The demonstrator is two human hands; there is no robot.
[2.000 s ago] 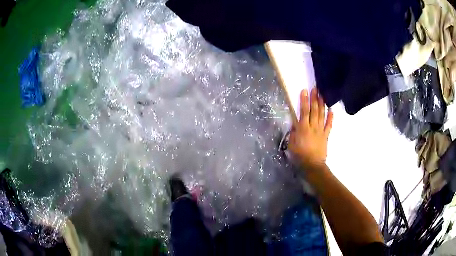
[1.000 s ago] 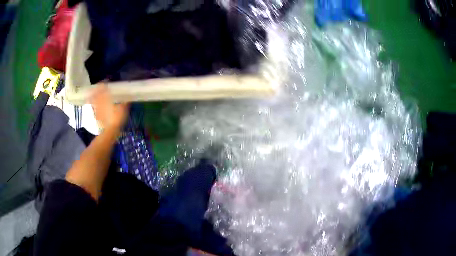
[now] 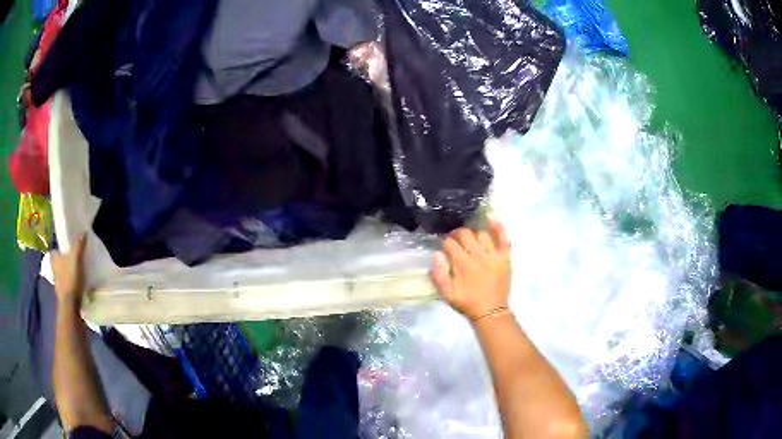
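Note:
A cream garment bin (image 3: 257, 296) with a thick rim lies in front of me, full of dark and navy garments (image 3: 257, 163). A grey garment (image 3: 266, 47) lies on top at the back. A dark garment in a glossy clear bag (image 3: 463, 94) lies over the bin's right side. My left hand (image 3: 69, 274) is on the rim at the near left corner, its fingers partly hidden. My right hand (image 3: 477, 267) grips the rim at the near right corner.
A large heap of clear plastic bags (image 3: 600, 257) lies right of the bin on the green floor (image 3: 686, 60). A blue bundle (image 3: 592, 26) is at the top. Red cloth (image 3: 33, 154), a yellow packet (image 3: 34, 221) and a blue crate (image 3: 214, 356) are at the left.
The view has swung from the table to the bin. My right hand has come onto the bin's rim. The bin sits lower in view, and more of its garments show.

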